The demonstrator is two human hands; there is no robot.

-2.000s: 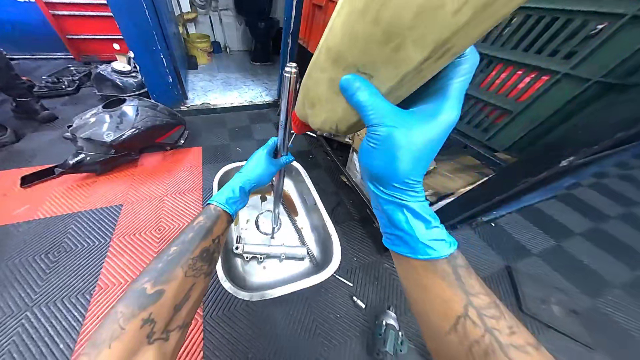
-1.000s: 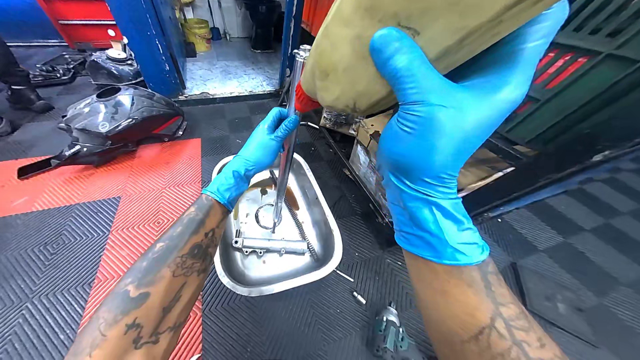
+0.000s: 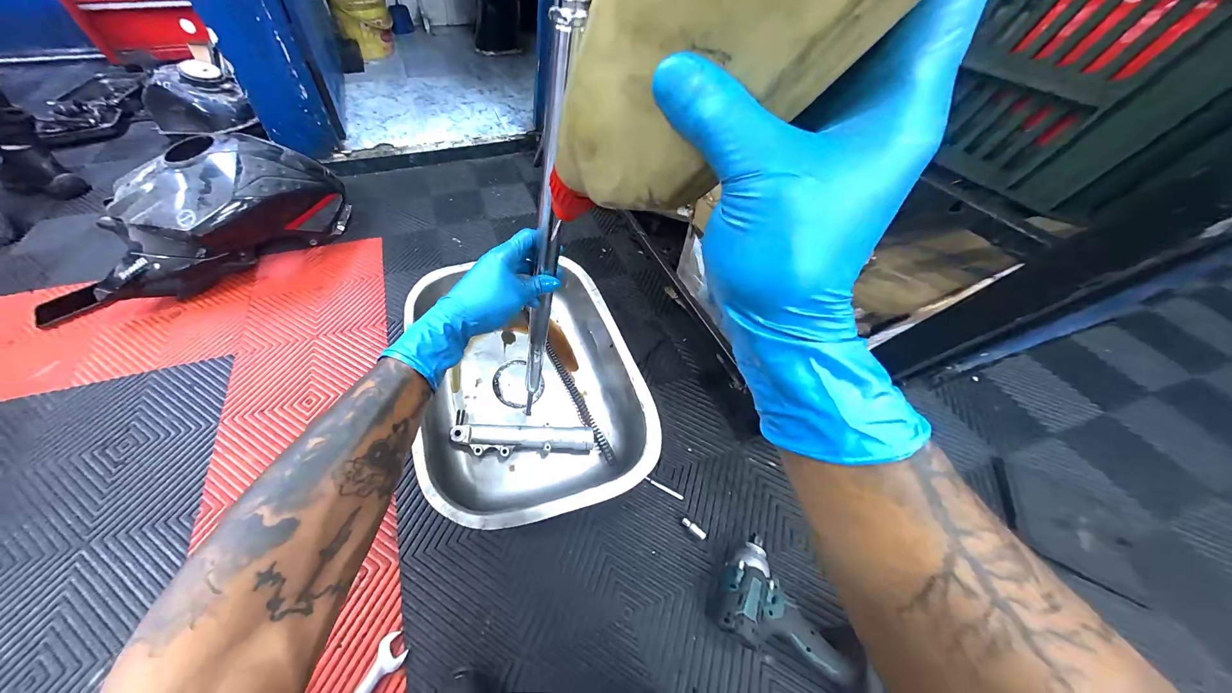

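Note:
My left hand (image 3: 496, 289), in a blue glove, grips a long chromed fork tube (image 3: 549, 144) that stands nearly upright, its lower end over a steel basin (image 3: 630, 414). A yellowish plastic jug (image 3: 654, 115) is held by my gloved right hand (image 3: 808, 183); it is tilted with its red neck (image 3: 570, 197) down, close beside the tube. In the basin lie a cast metal fork lower (image 3: 525, 438), a long coil spring (image 3: 577, 390), a dark ring (image 3: 510, 383) and brown fluid. Whether fluid leaves the jug cannot be seen.
A cordless impact driver (image 3: 760, 597), a small metal socket-like piece (image 3: 693, 528) and a thin rod (image 3: 664, 489) lie on the mat right of the basin. An open-end wrench (image 3: 385, 659) is at the bottom. A black motorcycle tank cover (image 3: 212, 202) sits left; green crates (image 3: 1039, 115) stand right.
The jug has come lower beside the tube, and its red neck, hidden behind the tube two seconds ago, now shows. Both hands keep their holds.

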